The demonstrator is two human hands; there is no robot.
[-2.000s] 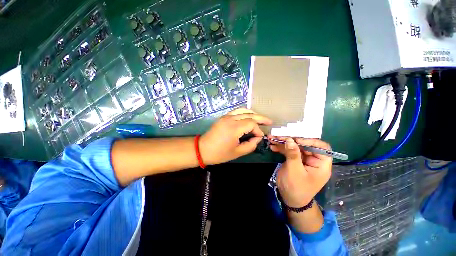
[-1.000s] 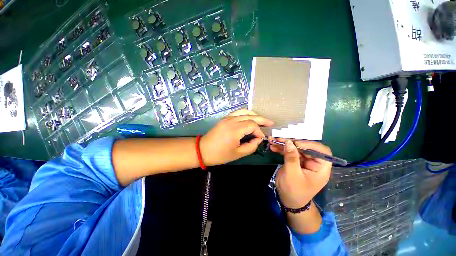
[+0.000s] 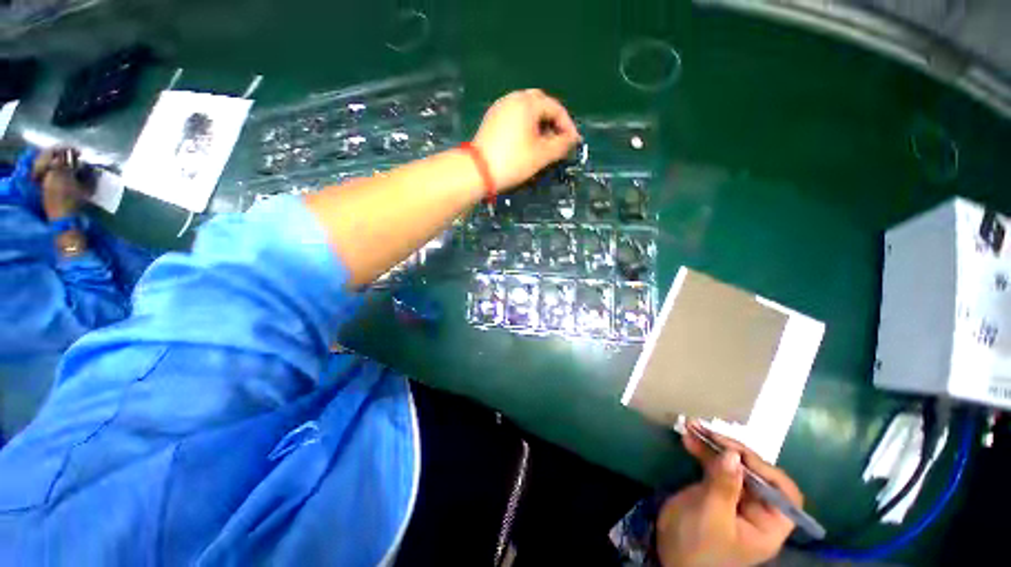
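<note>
My left hand (image 3: pixel 528 141), with a red string on the wrist, is over the top row of the clear blister tray of modules (image 3: pixel 560 246). Its fingertips are pinched together at a small shiny dark module (image 3: pixel 579 153), partly hidden by the fingers. My right hand (image 3: pixel 728 507) holds slim tweezers (image 3: pixel 770 497) near the bench's front edge. The tweezer tips are at the lower edge of the beige adhesive sheet (image 3: pixel 715 347) on its white liner (image 3: pixel 789 382).
Another clear tray of parts (image 3: pixel 333 135) lies left, partly under my arm. A blue item (image 3: pixel 416 308) is near the front edge. A white box (image 3: pixel 948 301) with cables and a white wipe (image 3: pixel 907 463) are right. White paper with dark parts (image 3: pixel 189 150) and a neighbour's hands (image 3: pixel 67 183) are far left.
The view has shifted and turned. My left hand has moved from the tweezer tips up and away to the tray's top row. My right hand still holds the tweezers, now apart from the left hand.
</note>
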